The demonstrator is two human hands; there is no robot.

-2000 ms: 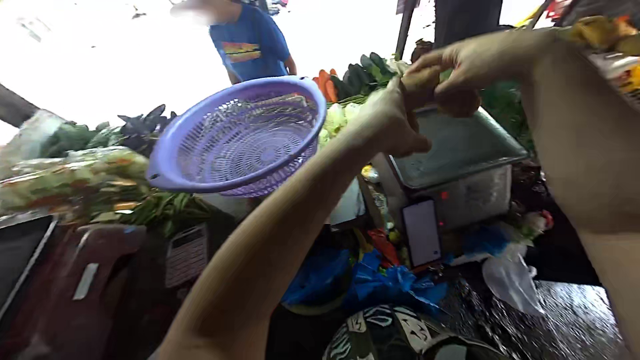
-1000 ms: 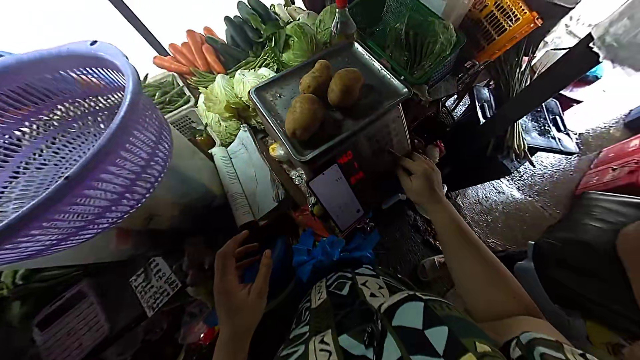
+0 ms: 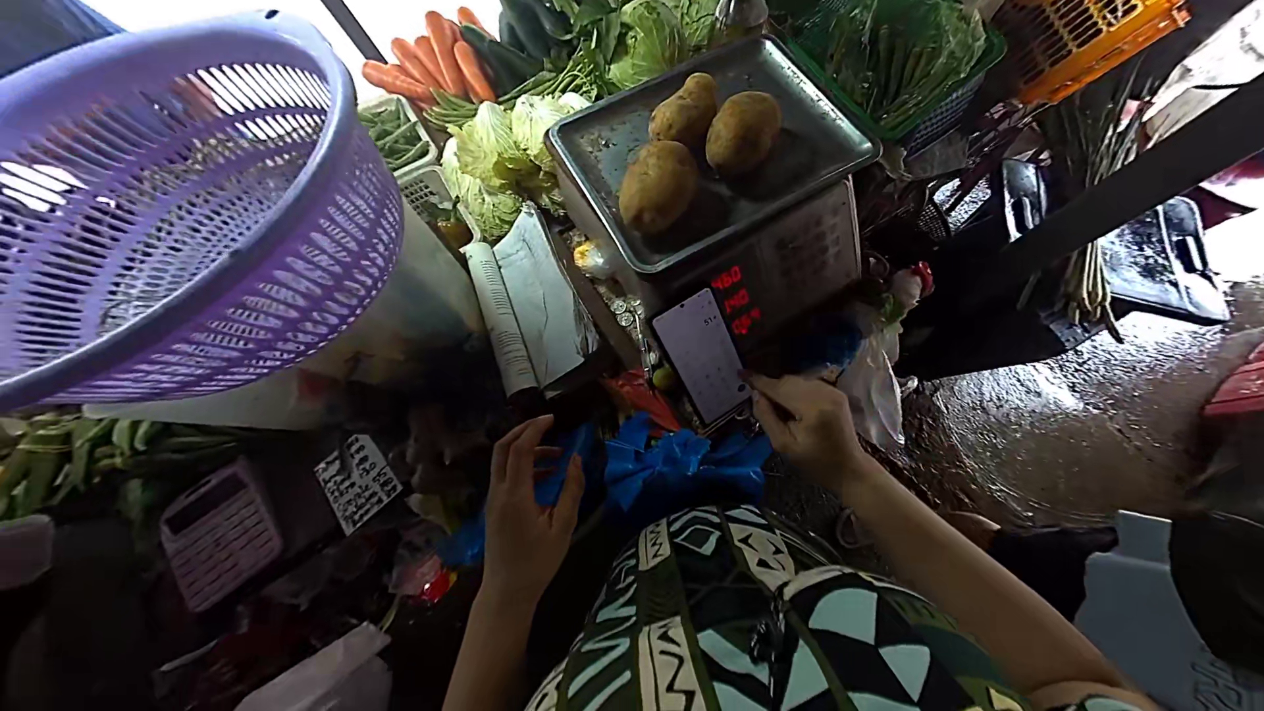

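Observation:
Three potatoes [image 3: 660,186] lie on the metal tray [image 3: 612,222] of a digital weighing scale [image 3: 805,262] with red lit digits. A smartphone [image 3: 703,355] with a lit screen leans against the scale's front. My right hand [image 3: 805,420] is at the phone's lower right edge, fingers bent, a fingertip touching or very near it. My left hand [image 3: 533,499] hovers with fingers apart, holding nothing, left of blue plastic bags [image 3: 681,469]. Left of the scale lies an open notebook [image 3: 538,301].
A large purple plastic basket [image 3: 365,212] stands at the left, with a pink calculator [image 3: 219,533] below it. Carrots [image 3: 444,54], cabbages [image 3: 499,148] and a green basket [image 3: 987,59] of leafy vegetables lie behind. An orange crate [image 3: 1096,44] is at the upper right.
Two seconds ago my hands were together above the scale; they are now apart and lower. My right hand has moved from the scale's front to the phone. The view has shifted a lot.

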